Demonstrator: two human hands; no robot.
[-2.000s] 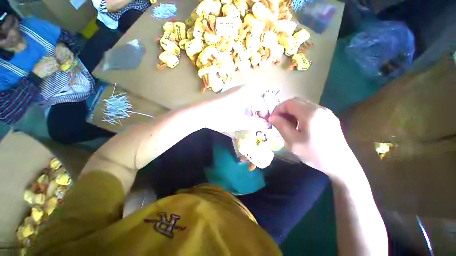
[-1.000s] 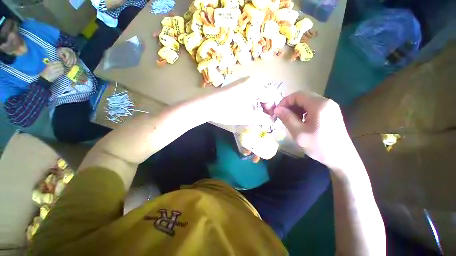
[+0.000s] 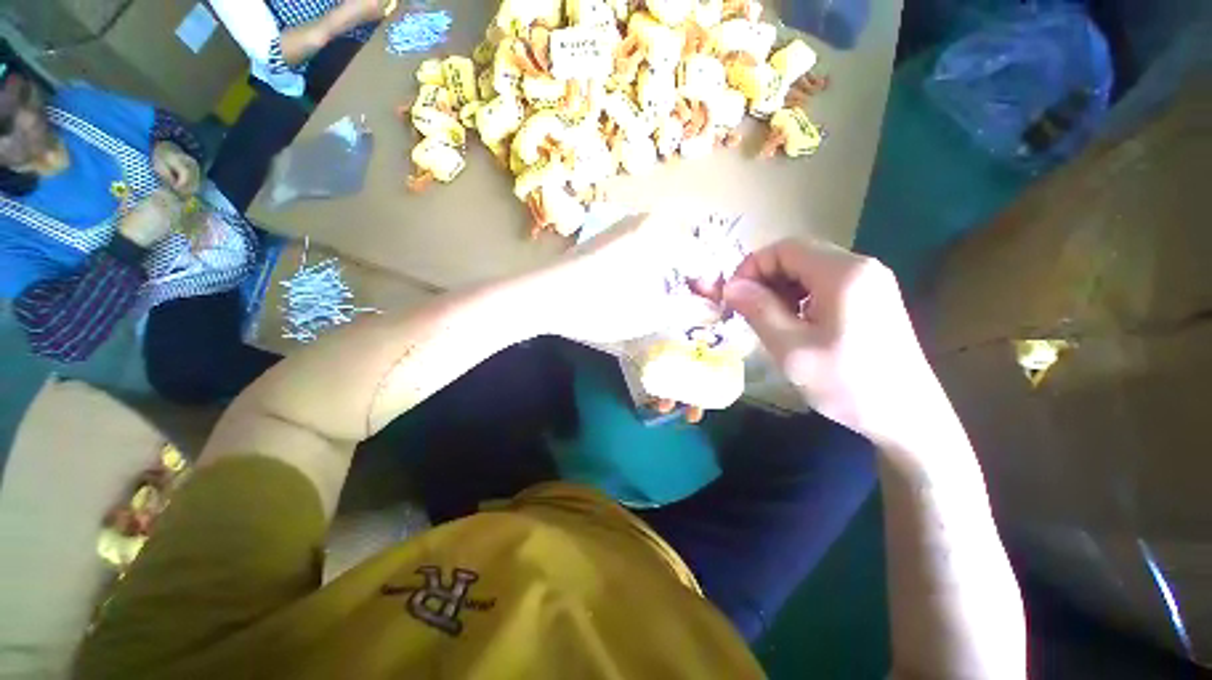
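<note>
A bagged yellow plush toy (image 3: 694, 372) hangs below my hands, above my lap, with glossy film around it. My left hand (image 3: 651, 276), overexposed, is closed at the gathered neck of the bag. My right hand (image 3: 811, 319) pinches at the same neck with thumb and forefinger; what lies between the fingertips is too small and bright to tell. Thin strips (image 3: 718, 242) stick up just above the fingers. A heap of yellow toys (image 3: 611, 100) lies on the cardboard-covered table (image 3: 386, 219) beyond.
Pale twist ties (image 3: 316, 298) and clear bags (image 3: 323, 165) lie at the table's left. A carton (image 3: 53, 458) with toys stands at lower left, a large carton (image 3: 1090, 279) at right. A person (image 3: 93, 199) in blue sits at left. A plastic bag (image 3: 1023, 86) lies beyond right.
The bagged toy has risen slightly and tilted less towards my lap. My hands stay together at the bag neck. The view has shifted a little, and the seated person's hands have moved.
</note>
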